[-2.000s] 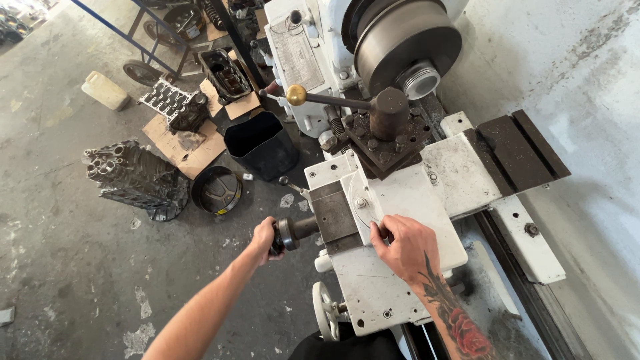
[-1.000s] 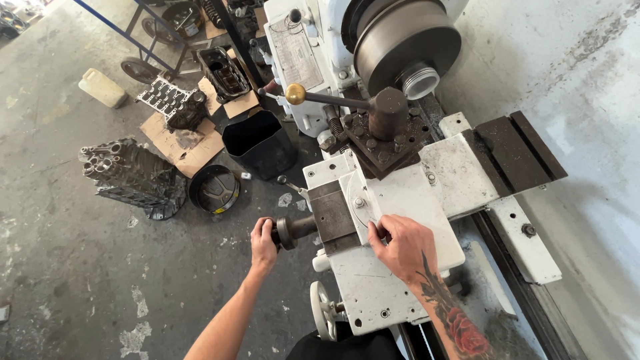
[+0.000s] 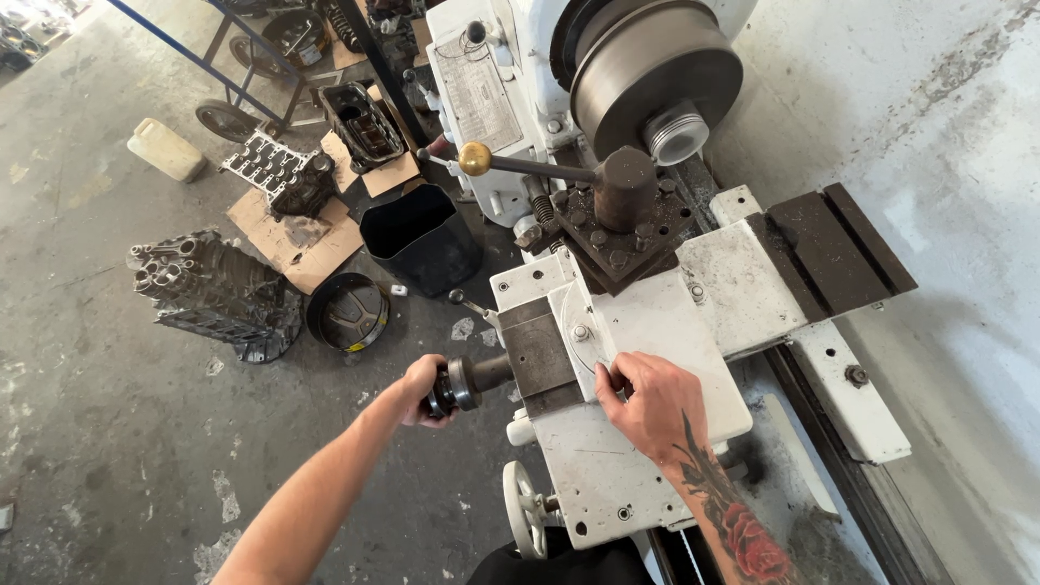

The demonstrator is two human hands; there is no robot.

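My left hand (image 3: 426, 392) is wrapped around the dark metal knob of the lathe's compound slide feed screw (image 3: 465, 382), left of the white carriage. A thin curved wire (image 3: 578, 345) arcs over the slide beside a bolt (image 3: 580, 331); its lower end meets the fingertips of my right hand (image 3: 646, 398), which pinch it. Above both hands stands the square tool post (image 3: 626, 195) with a lever ending in a brass ball (image 3: 474, 158). The lathe's chuck (image 3: 658, 73) is at the top, with a threaded end below it.
A white handwheel (image 3: 526, 510) sits at the carriage's lower left. On the floor at left are an engine block (image 3: 215, 284), a black bin (image 3: 422, 244), a round black pan (image 3: 349, 313), a cylinder head (image 3: 280, 171) on cardboard and a plastic jug (image 3: 166, 149). A wall runs along the right.
My left hand has shifted slightly on the feed screw's knob, and my left forearm has swung a little. The right hand stays near the same spot on the slide.
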